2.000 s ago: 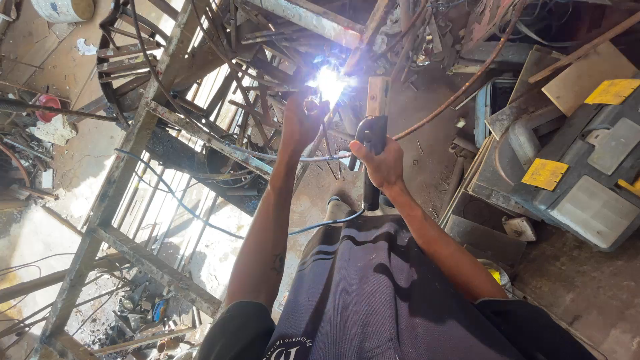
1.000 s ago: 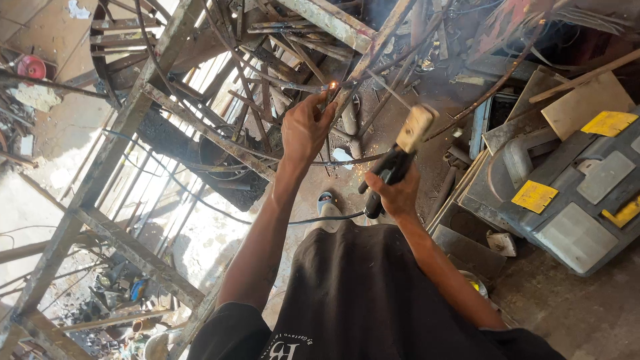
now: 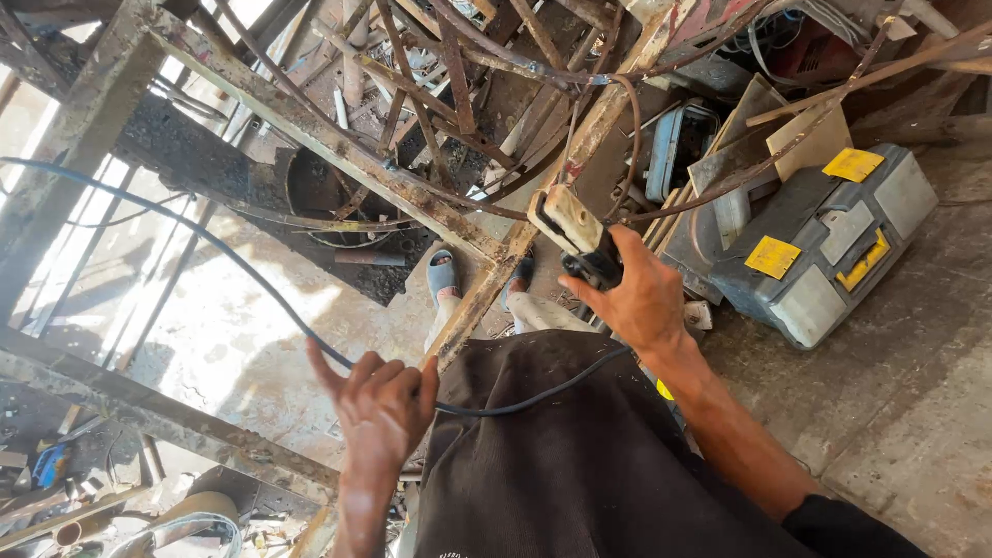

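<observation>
My right hand (image 3: 639, 291) grips a welding electrode holder (image 3: 577, 225) by its dark handle; its pale, worn jaws point up and left, over a rusty metal frame bar (image 3: 484, 291). A thin rod seems to rise from the jaws toward the curved rods. From the handle side, the blue-black welding cable (image 3: 256, 275) sags across my dark shirt and runs to the upper left. My left hand (image 3: 384, 403) is at the cable, index finger extended and the other fingers partly curled; whether it grips the cable is unclear. Curved rusty rods (image 3: 535, 70) cross the frame above.
A grey toolbox with yellow latches (image 3: 837, 232) stands at the right, beside leaning boards (image 3: 814, 143) and a blue case (image 3: 682, 147). Scrap metal (image 3: 434, 101) fills the top. Frame bars (image 3: 155, 418) cross the left side. My sandalled feet (image 3: 443, 275) stand by the frame bar.
My left hand has left the rods beside the frame and come down to the cable. The bright welding arc of the earliest frame is gone. My right hand still holds the electrode holder.
</observation>
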